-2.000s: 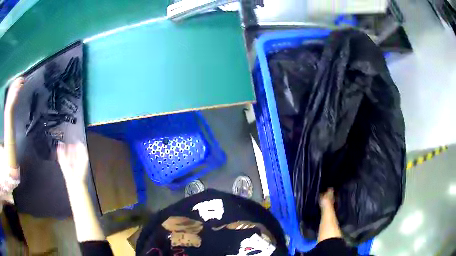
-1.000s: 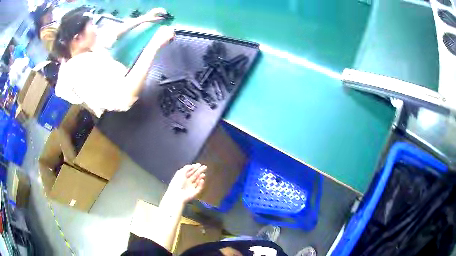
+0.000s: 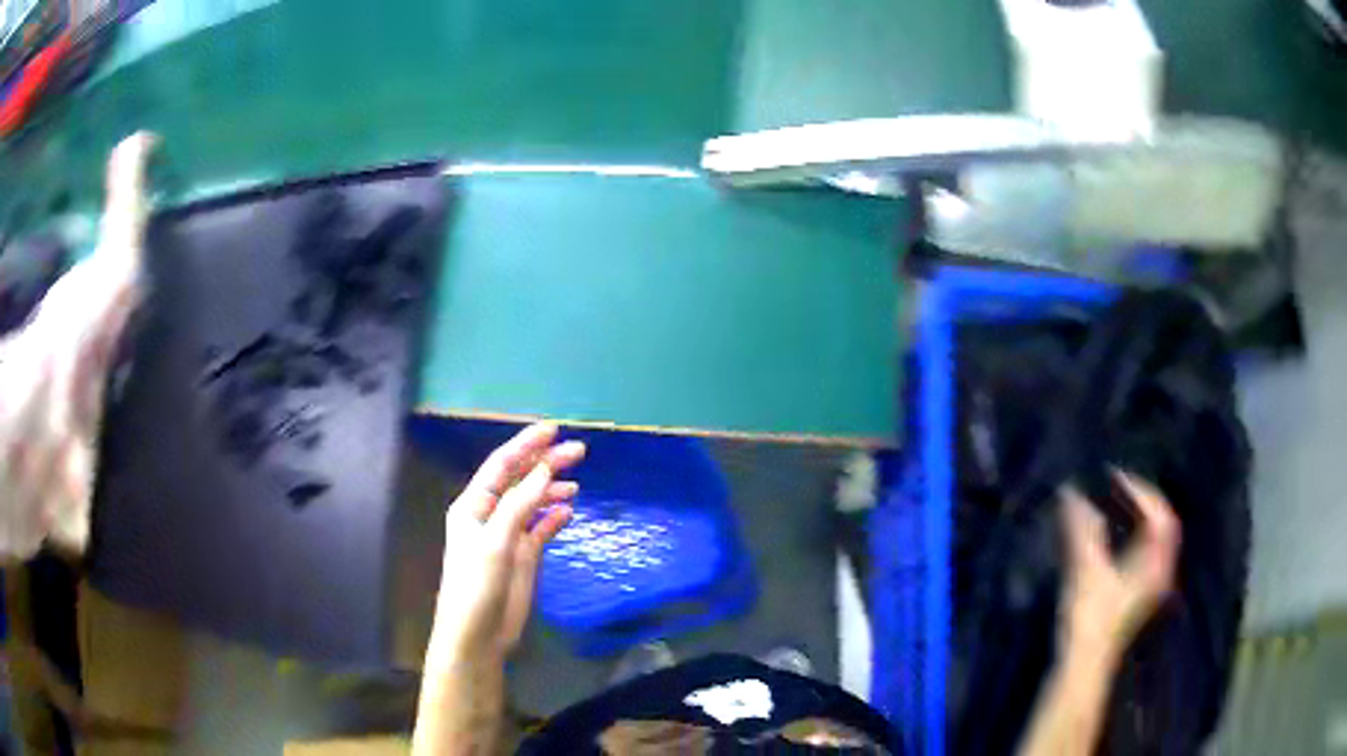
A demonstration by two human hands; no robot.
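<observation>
My left hand is raised before the green bench edge, above the blue stool, fingers apart and empty. My right hand is over the black bin liner bag in the blue crate, with thumb and fingers curved and apart. It is blurred, and the dark gap between its fingers blends with the bag, so I cannot tell if it holds a small black piece. Loose black parts lie in a pile on the black tray at the left. Neither hand touches the tray.
The green workbench spans the middle, with a pale rail across its top right. Another person's arm is at the tray's left edge. The blue stool is under the bench edge. Cardboard is at lower left.
The view has swung back from the left, and the crate and bag are fuller in view. My right hand has come into the picture over the bag. My left hand remains empty, now fingers up.
</observation>
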